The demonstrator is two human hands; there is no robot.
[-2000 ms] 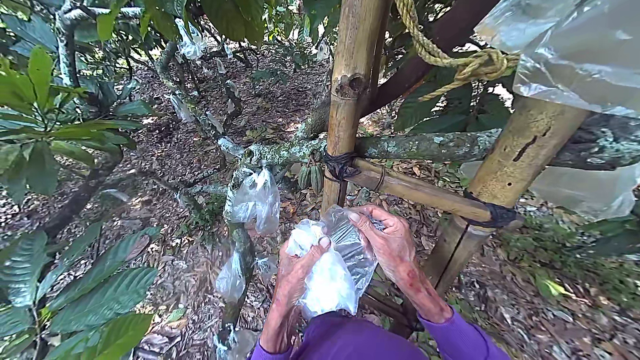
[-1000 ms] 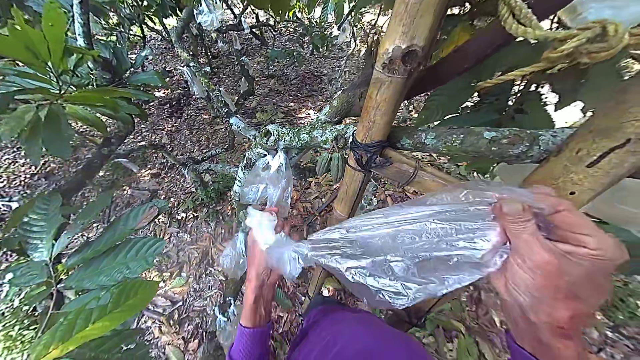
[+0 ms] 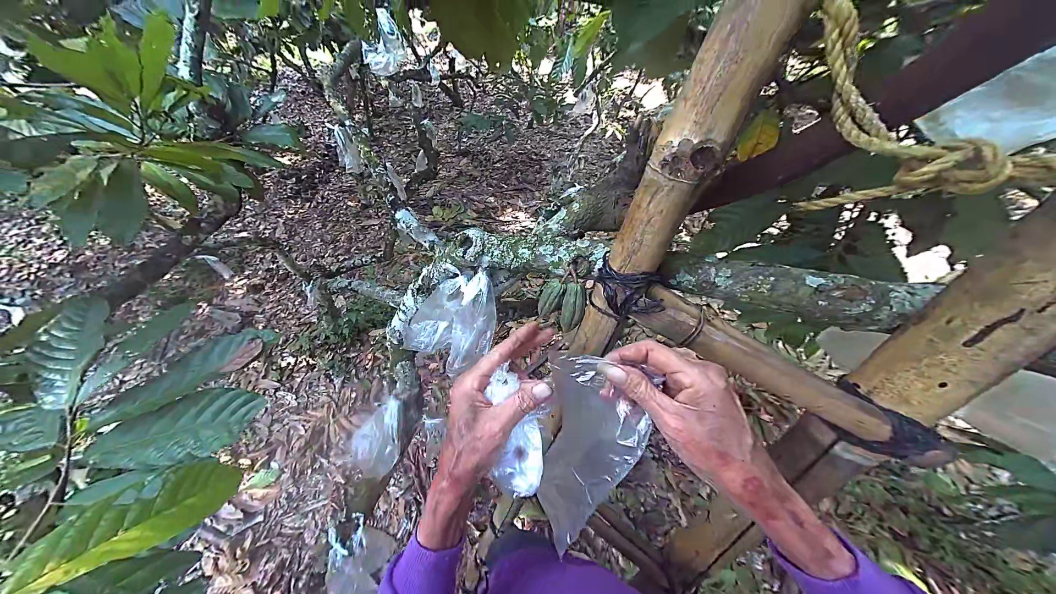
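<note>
My right hand (image 3: 685, 396) pinches the top edge of a clear plastic bag (image 3: 590, 450), which hangs down in front of my lap. Just left of it, my left hand (image 3: 495, 396) holds a bunched white plastic bundle (image 3: 520, 454) against the palm, its thumb and forefinger apart. Beyond the hands, green cacao pods (image 3: 563, 304) hang from a lichen-covered branch (image 3: 528, 252). Another clear plastic bag (image 3: 458, 318) is on the branch to the left of the pods, with a further bag (image 3: 377, 437) lower down.
A bamboo pole (image 3: 689, 148) rises beside the pods, with a bamboo crosspiece (image 3: 759, 363) lashed to it by black cord (image 3: 623, 293). A thick knotted rope (image 3: 949, 165) is at upper right. Large green leaves (image 3: 177, 425) fill the left side. Leaf litter covers the ground.
The clear bag was stretched wide between my hands a second ago; now it hangs loose from my right hand. My right hand has come back left, close to my left hand.
</note>
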